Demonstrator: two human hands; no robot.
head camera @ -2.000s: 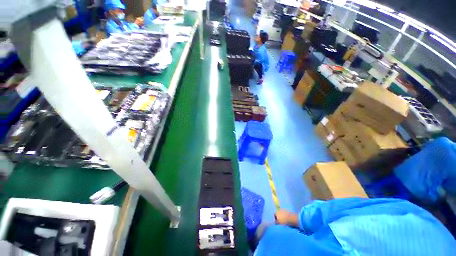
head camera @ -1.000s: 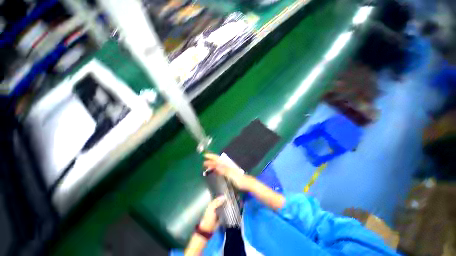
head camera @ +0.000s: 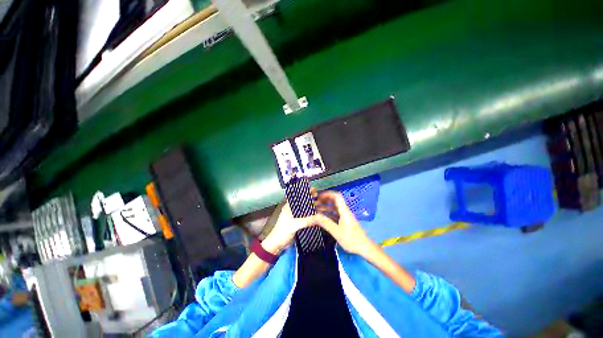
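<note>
A ribbed stack of narrow dark and light strips (head camera: pixel 301 198) stands out from my hands, in front of my chest. My left hand (head camera: pixel 285 226) is closed around its lower part, with a dark red band on the wrist. My right hand (head camera: pixel 338 224) touches its right side, fingers curled; whether it grips is unclear. Just beyond lies a black compartment tray (head camera: pixel 363 135) on the green conveyor. Two white phone frames (head camera: pixel 309 153) lie side by side at its left end. The stack's top end overlaps the tray's near edge in view.
The shiny green conveyor (head camera: pixel 463 79) runs across, with a white post (head camera: pixel 264 56) beyond the tray. A second black tray (head camera: pixel 185 204) is at left, beside orange pieces (head camera: pixel 159 210) and a white-grey machine (head camera: pixel 122 284). Blue stools (head camera: pixel 502 195) stand on the floor at right.
The view has swung down and round to my hands and the near conveyor. My hands, out of clear view at first, are now together at the ribbed stack; my right hand has come lower along it.
</note>
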